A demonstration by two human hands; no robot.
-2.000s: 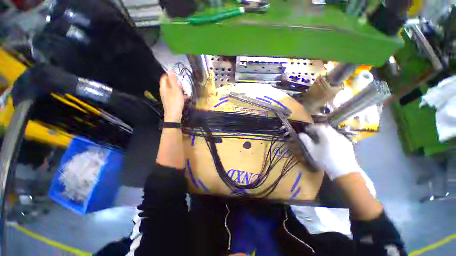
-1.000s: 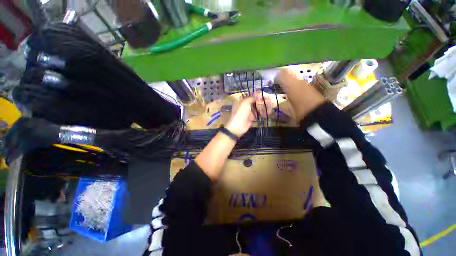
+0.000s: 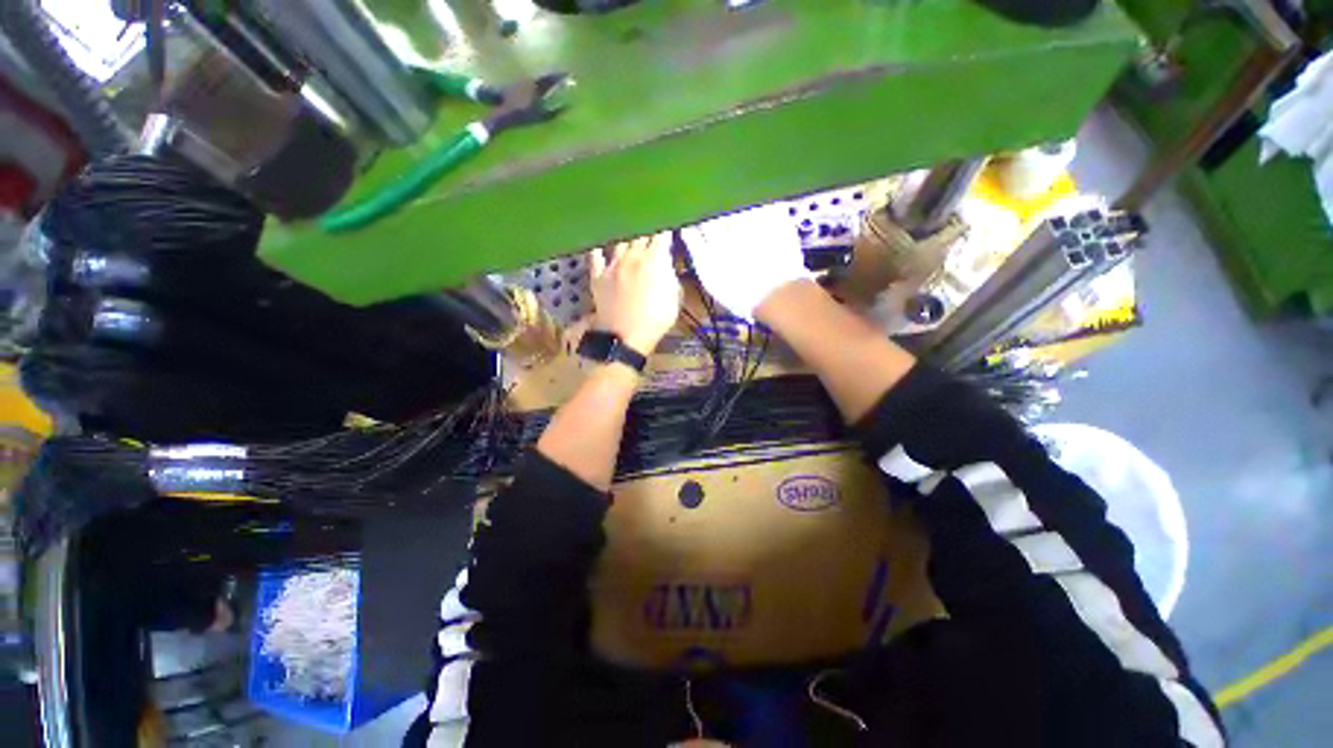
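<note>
My bare left hand [image 3: 636, 292], with a dark watch at the wrist, lies at the lower mould under the green platen's front edge. Its fingertips are at the plate's edge, and what they touch is hidden. My white-gloved right hand [image 3: 746, 259] is beside it on the mould, palm down, its fingers partly under the platen. Several black cables [image 3: 719, 365] hang from between the hands toward the wearer. A wide bundle of black cables [image 3: 790, 420] lies across the cardboard board [image 3: 760, 570]. The perforated mould block [image 3: 560, 288] shows left of the hands. The slotted strip cannot be made out.
The green platen [image 3: 702, 139] overhangs the hands, with green-handled cutters [image 3: 439, 164] on it. Steel columns stand both sides. Metal tubes [image 3: 1023, 285] lie right, a white tub [image 3: 1118, 504] lower right. Tied cable hanks [image 3: 205, 468] are left, above a blue bin [image 3: 307, 643] of white pieces.
The slotted strip and looped cables have left the board. Both hands have moved forward to the mould, the left hand reaching further up beside the right. The view has shifted.
</note>
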